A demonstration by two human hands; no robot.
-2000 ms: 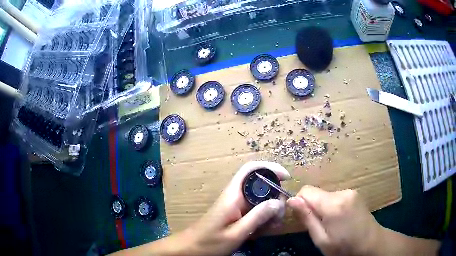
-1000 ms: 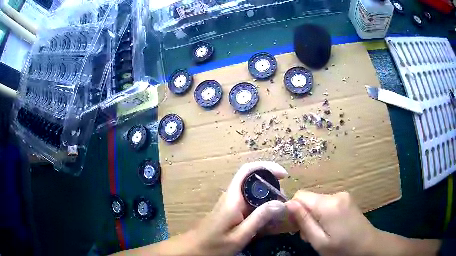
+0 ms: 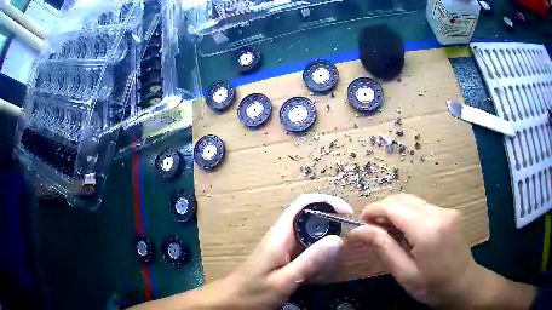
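Observation:
My left hand (image 3: pixel 284 254) holds a black wheel part (image 3: pixel 317 226) with a grey centre, face up, above the lower middle of the cardboard sheet (image 3: pixel 242 181). My right hand (image 3: pixel 417 242) grips a slim metal tool (image 3: pixel 336 218), which looks like tweezers. Its tip touches the inside of the wheel's rim at the upper left. Pale and dark scraps (image 3: pixel 363 175) lie on the cardboard beyond my hands. Several loose black wheels with pale centres, such as one wheel (image 3: pixel 298 114), lie on the cardboard and on the green bench to its left.
A black foam pad (image 3: pixel 381 51) lies at the cardboard's top edge. A white-handled knife (image 3: pixel 484 118) rests at the right, touching a slotted white tray (image 3: pixel 526 133). A white bottle (image 3: pixel 453 21) stands at the upper right. Clear blister trays (image 3: pixel 78 97) are stacked at the upper left.
My right hand has moved slightly up and right, and the tool now lies flatter across the wheel. My left hand still holds the wheel in about the same place.

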